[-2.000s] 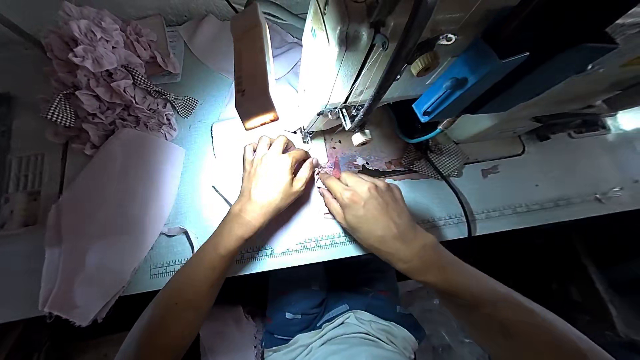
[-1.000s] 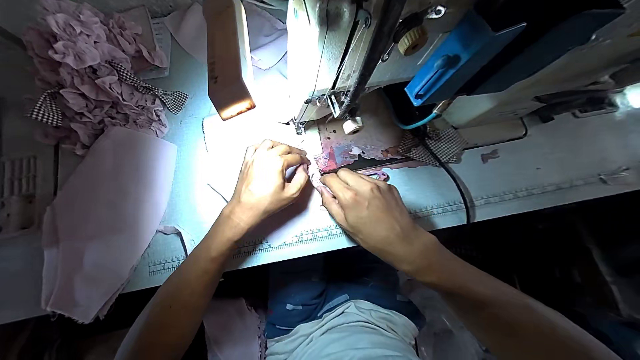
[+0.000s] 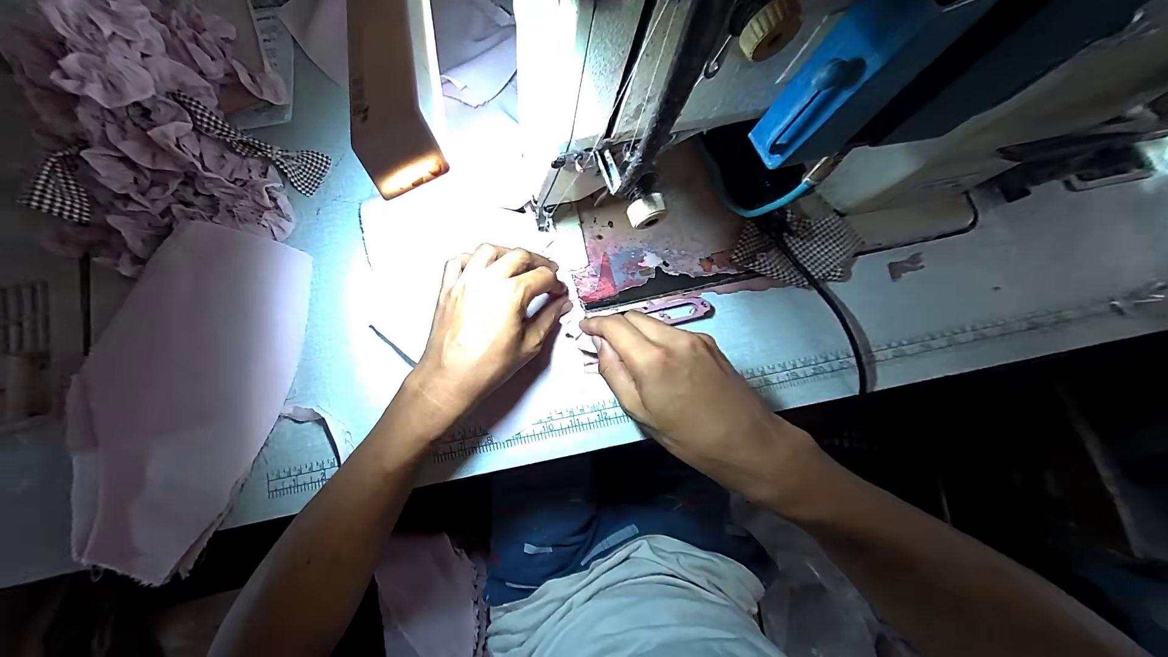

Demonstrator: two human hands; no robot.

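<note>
Under the needle of a sewing machine [image 3: 546,214] lies a pale pink fabric piece [image 3: 511,401], washed out by the lamp. My left hand [image 3: 497,319] rests on it, fingertips pinching its gathered right edge. Just right of that, my right hand [image 3: 675,383] pinches the same edge between thumb and forefinger, close to the left fingertips. The fingertips of both hands are in front of the needle, on the near side. Beside my right hand is a pink slotted metal part [image 3: 680,310], perhaps scissors or a tool, partly hidden.
Ruffled pink fabric with checked bows [image 3: 173,164] and stacked pink fabric pieces [image 3: 192,383] lie at left. A lamp [image 3: 392,100] hangs near the needle. A blue holder [image 3: 821,82], a checked cloth scrap [image 3: 803,246] and a black cable [image 3: 835,315] are at right. A printed ruler strip [image 3: 547,424] runs along the front edge.
My right hand has moved slightly nearer the table's front edge, fingertips lower along the fabric edge. More of the pink slotted part shows. My left hand stays on the fabric.
</note>
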